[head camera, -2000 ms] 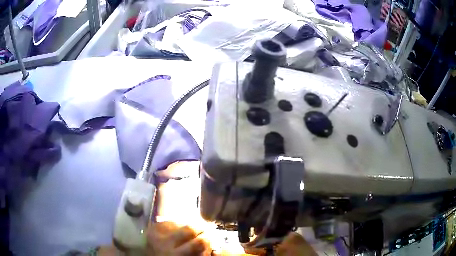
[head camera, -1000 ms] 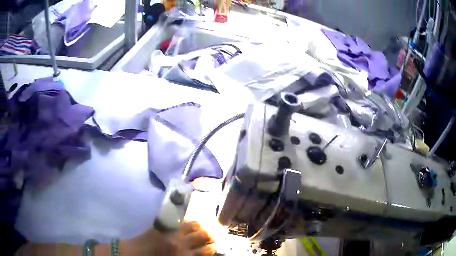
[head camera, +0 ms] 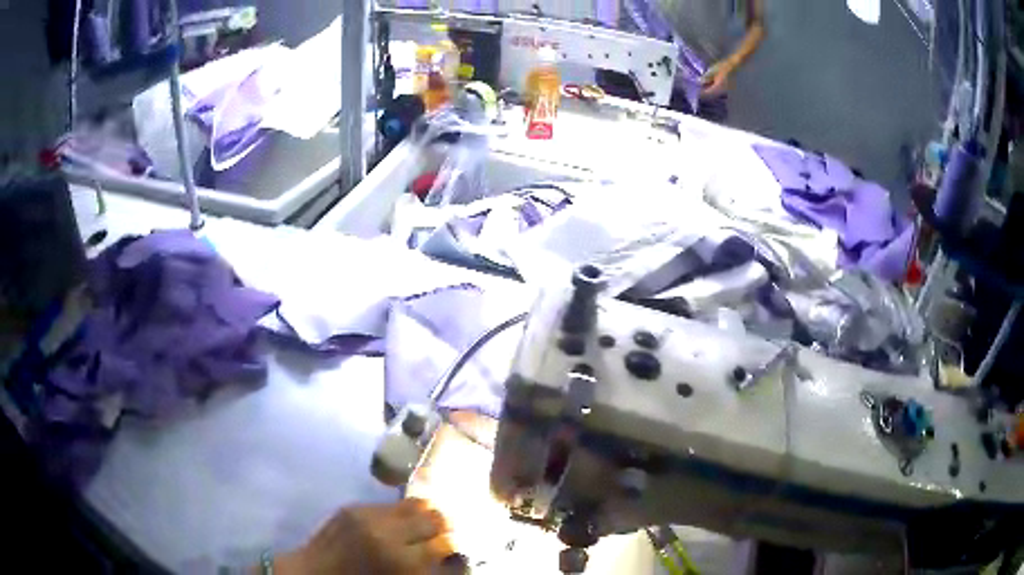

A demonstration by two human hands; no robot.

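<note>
The off-white industrial sewing machine head (head camera: 696, 393) stands at centre right. Bright lamp glow covers the needle area below its left end. My left hand (head camera: 376, 541) lies palm down at the left edge of the glow; glare and blur hide what is under its fingertips. My right hand is not in view. Pale lilac garment panels (head camera: 432, 343) with darker curved edges lie left of the machine head. Purple cut pieces (head camera: 185, 320) are heaped at the table's left. The lamp's small white box (head camera: 401, 447) sits above my left hand.
A yellow-green tool (head camera: 672, 550) lies right of the needle area. Bundled cloth and clear plastic (head camera: 859, 315) are heaped behind the machine. A bottle with a red base (head camera: 542, 99) stands on the far table. Another person's hand (head camera: 728, 73) shows at the top.
The view has tilted up, showing more of the far table. My left hand shows more fully at the glow. The hand seen right of the needle two seconds ago is out of view.
</note>
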